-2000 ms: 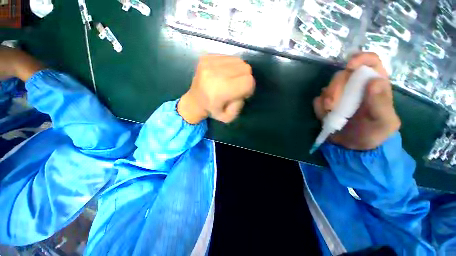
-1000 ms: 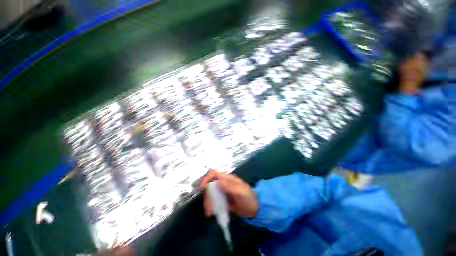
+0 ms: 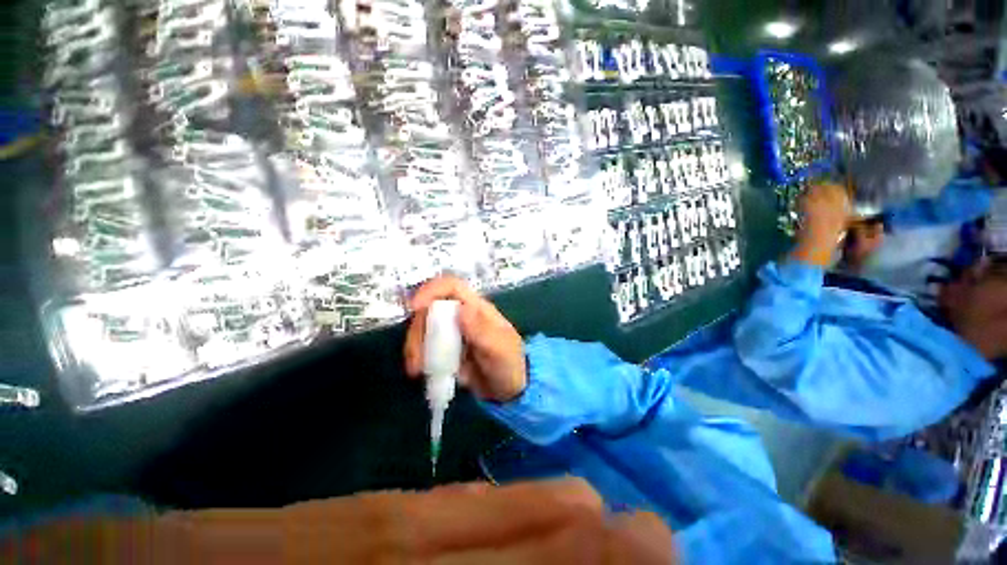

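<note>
My right hand [image 3: 494, 344] grips a white squeeze glue bottle [image 3: 443, 340] at the middle, nozzle down. Its thin green needle tip [image 3: 434, 452] points at the dark green mat [image 3: 331, 425] and touches no board that I can see. A large blurred hand and forearm, seemingly my left hand [image 3: 431, 532], crosses the bottom edge close to the camera, cut off. Its fingers and anything in them cannot be made out. A clear blister tray [image 3: 64, 370] full of boards lies just beyond my right hand, with strong glare.
A second tray [image 3: 676, 311] of boards in separate rows lies to the right. Beyond it is a blue-rimmed container [image 3: 770, 121] of small parts and a shiny plastic bundle [image 3: 900, 132]. Another person's blue sleeve [image 3: 850, 348] is at right. Loose boards [image 3: 18, 395] lie at the left edge.
The view has swung right from the lap and mat to the trays. My right hand still holds the bottle. The left hand, earlier closed over the mat, now appears large at the bottom edge.
</note>
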